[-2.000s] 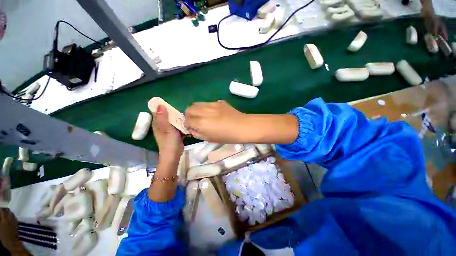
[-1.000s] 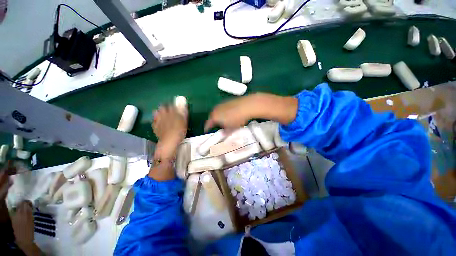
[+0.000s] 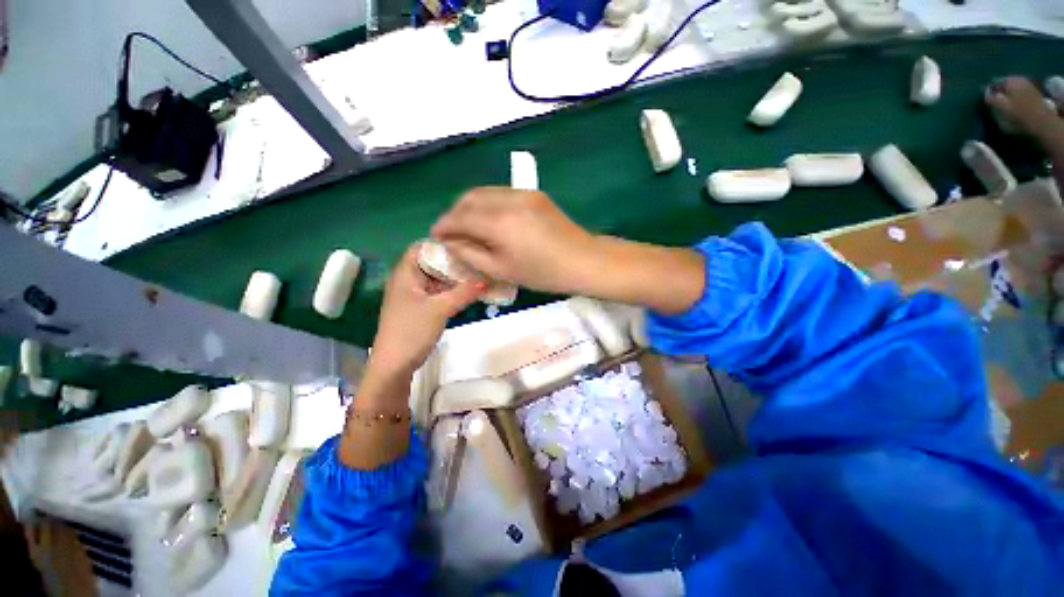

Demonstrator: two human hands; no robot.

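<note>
My left hand [image 3: 414, 313] is closed around a cream device body [image 3: 439, 261] held above the near edge of the green conveyor belt. My right hand [image 3: 504, 233] is over the far side of the same body, its fingers touching or close to it; whether it holds a small part is hidden. The open cardboard parts box [image 3: 688, 436], full of small white parts [image 3: 601, 437], sits on the white bench in front of me. Several cream housings [image 3: 473, 395] lie behind and left of the box.
The green belt [image 3: 408, 192] carries spaced housings. A grey post [image 3: 175, 306] crosses at left, before a pile of housings [image 3: 181, 466]. Another person's hand [image 3: 1020, 103] is at far right above a brown board [image 3: 933, 262]. A black device [image 3: 163, 146] stands across the belt.
The body my left hand had over the belt a second ago is down on the belt, and a body is now between my hands. My right hand has moved to my left. Belt bodies have shifted left.
</note>
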